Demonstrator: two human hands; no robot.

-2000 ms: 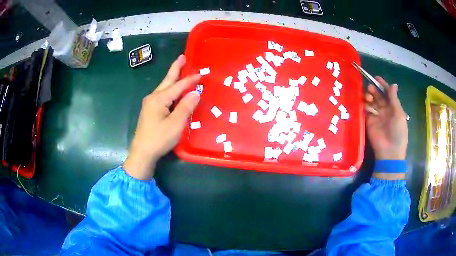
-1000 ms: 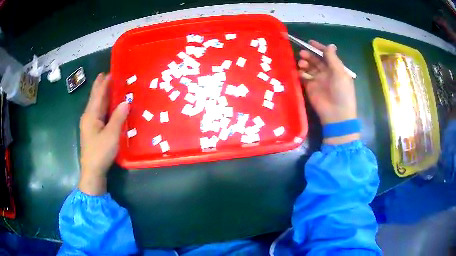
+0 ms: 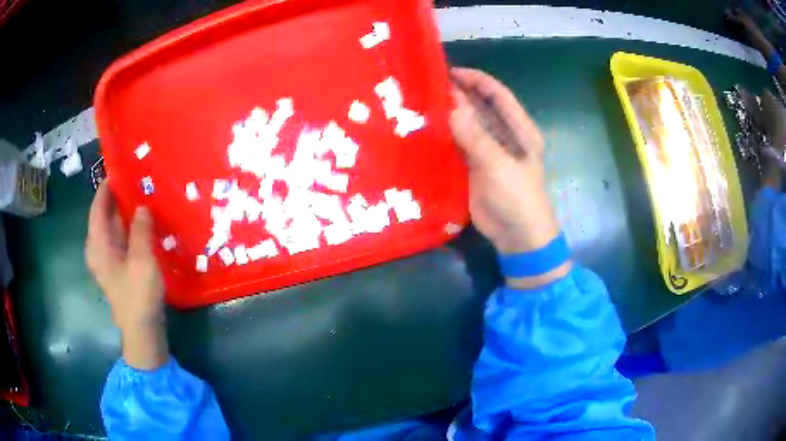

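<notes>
The red tray (image 3: 284, 52) is raised off the bench and tilted, its far edge higher. Many small white pieces (image 3: 293, 177) lie in it, mostly heaped in the middle and along the near side, with a few apart at the left and upper right. My left hand (image 3: 125, 258) grips the tray's left edge, thumb on the inner wall. My right hand (image 3: 508, 164) grips the tray's right edge, fingers partly hidden behind it. A blue band is on my right wrist. The tweezers do not show.
A yellow tray (image 3: 731, 172) with shiny clear packs stands at the right. A small clear box (image 3: 21, 185) and white scraps (image 3: 71, 158) are at the left. A pale rail (image 3: 552, 23) runs behind. Another person's arm shows at the right edge, beside small metal parts (image 3: 745, 121).
The red tray has shifted left in view, lifted and tilted. The white pieces have slid closer together towards its near side. My right hand has closed on the tray's edge; the tweezers have gone from sight.
</notes>
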